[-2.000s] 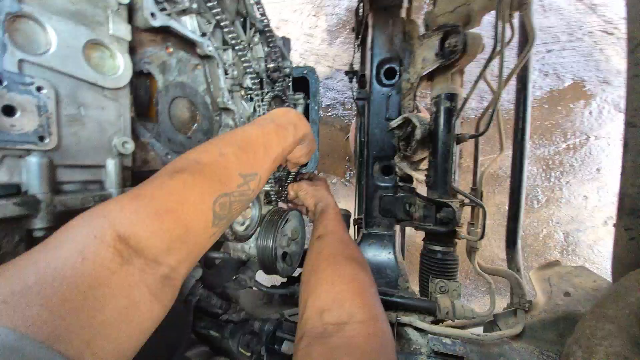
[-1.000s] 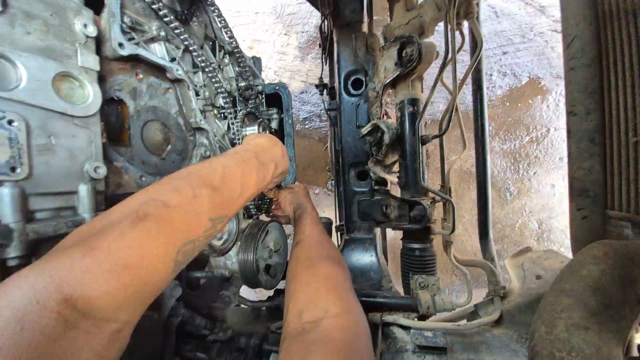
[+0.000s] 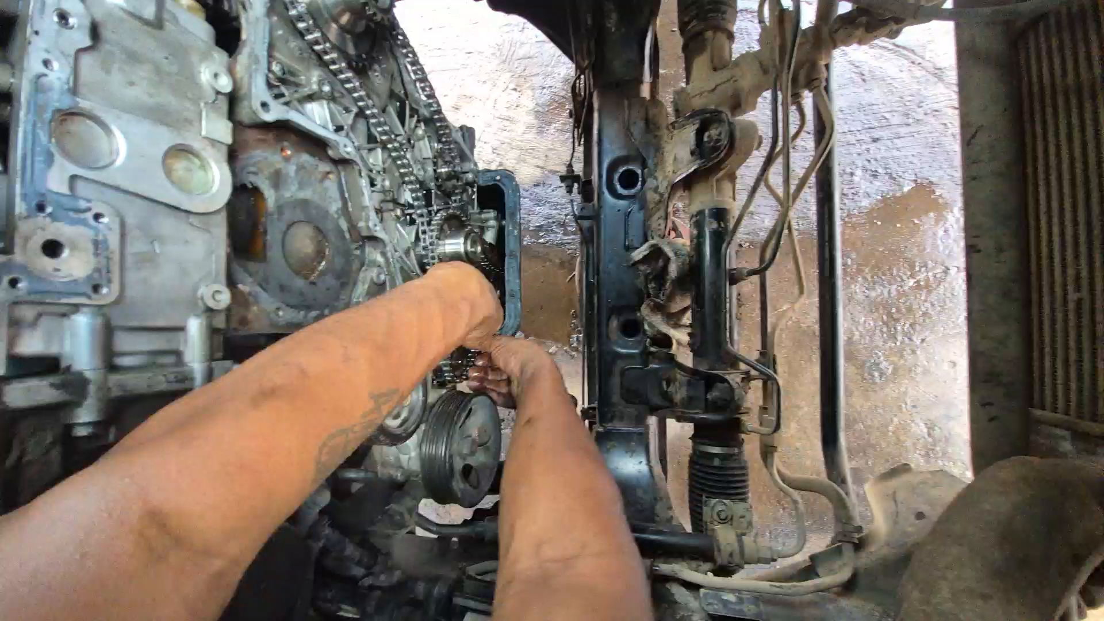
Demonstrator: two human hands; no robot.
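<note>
My left hand point(image 3: 473, 302) reaches to the lower end of the engine's timing area, by the crankshaft sprocket point(image 3: 460, 241); its fingers are bent down out of sight. My right hand point(image 3: 503, 366) is just below it, fingers curled at a short stretch of metal chain point(image 3: 450, 369); whether it grips the chain cannot be seen. A long timing chain point(image 3: 388, 142) runs in two strands up the engine front. The ribbed pulley point(image 3: 461, 448) sits below my hands. Beside my left hand is the blue-grey edge of the oil pan point(image 3: 513, 259).
The aluminium engine block point(image 3: 155, 250) fills the left. A black crossmember point(image 3: 625, 250) runs down the middle, with a steering rack and its rubber bellows point(image 3: 718, 483) and metal pipes point(image 3: 789, 216) to its right. A finned radiator point(image 3: 1065, 207) stands far right, above a wet floor point(image 3: 897, 259).
Both hands stay close together at the lower chain area, with only small shifts. The view has moved somewhat.
</note>
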